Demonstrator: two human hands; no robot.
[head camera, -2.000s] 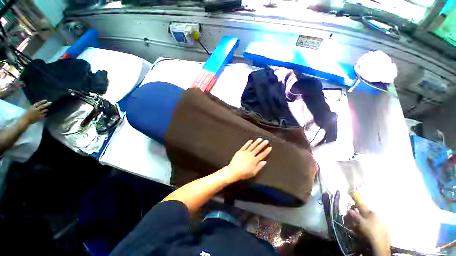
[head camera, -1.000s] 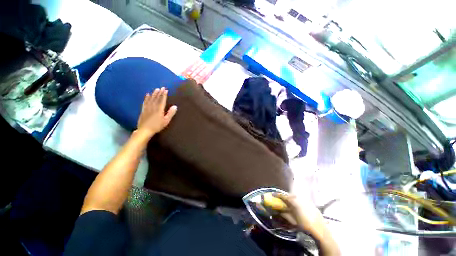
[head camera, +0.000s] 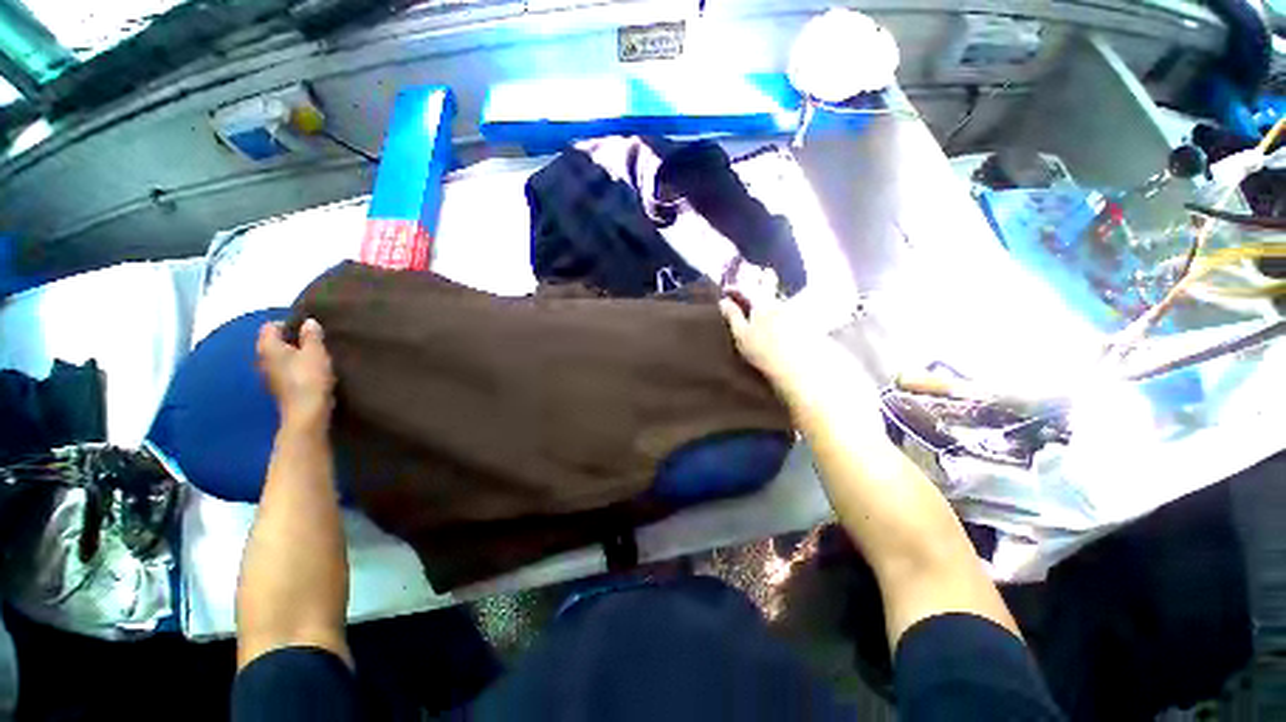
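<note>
The brown garment lies over the navy padded board, whose rounded left end shows bare; a bit of navy also shows at the garment's lower right. My left hand grips the garment's left edge, thumb on top. My right hand grips its upper right edge; its fingertips are washed out by glare. The steam iron stands at the right part of the table, away from both hands, partly lost in glare.
A dark garment pile lies behind the board. A blue long box with red label, a second blue box and a white round object are at the back. Hoses hang at right. Dark cloth lies at far left.
My right hand has let go of the iron, now at right, and taken the garment's right edge. My left hand has gone from lying flat to gripping the left edge. The view has turned.
</note>
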